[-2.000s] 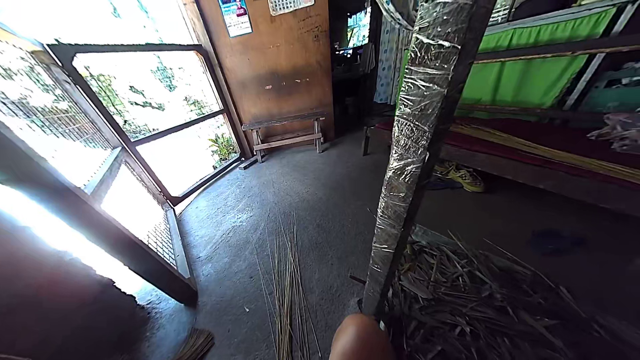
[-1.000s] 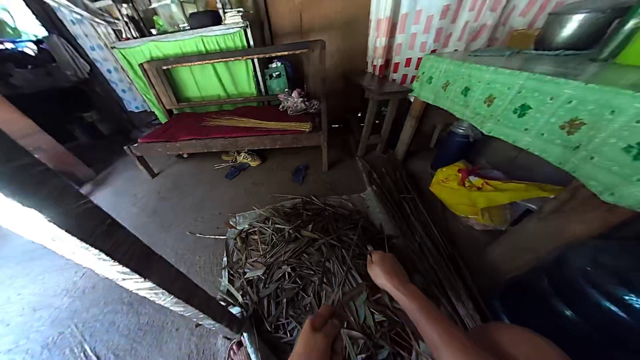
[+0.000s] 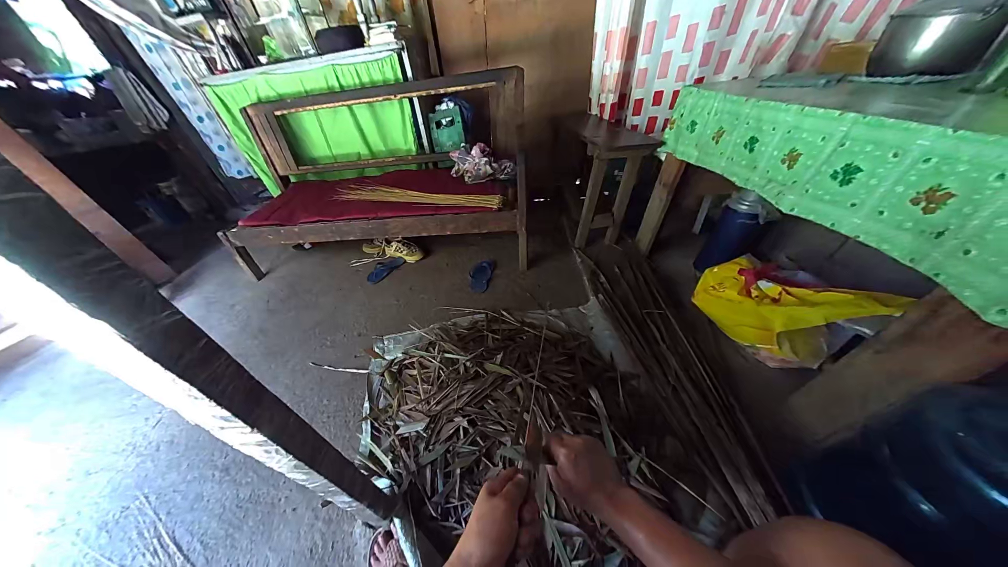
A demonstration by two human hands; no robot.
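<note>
Above a heap of dry leaf pieces (image 3: 472,394), my two hands are close together. My left hand (image 3: 504,508) is closed around a thin strip, seemingly a leaf midrib. My right hand (image 3: 579,468), just right of it, grips a knife whose short brownish blade (image 3: 534,442) points up against the strip. The strip runs upward over the heap. The knife's handle is hidden in my fingers. The heap lies on a pale sheet (image 3: 378,394) on the concrete floor. Long dry fronds (image 3: 677,378) lie to the right of the heap.
A wrapped post (image 3: 197,354) slants across the left. Behind the heap stands a wooden bench (image 3: 378,233) with a bundle of thin sticks (image 3: 425,197); slippers (image 3: 482,276) lie near it. At right are a cloth-covered table (image 3: 835,150), a yellow plastic bag (image 3: 756,307) and a stool (image 3: 618,142).
The view swung right from the doorway to the heap between the first two frames. Since one second ago, my hands have come together, and the blade now shows between them.
</note>
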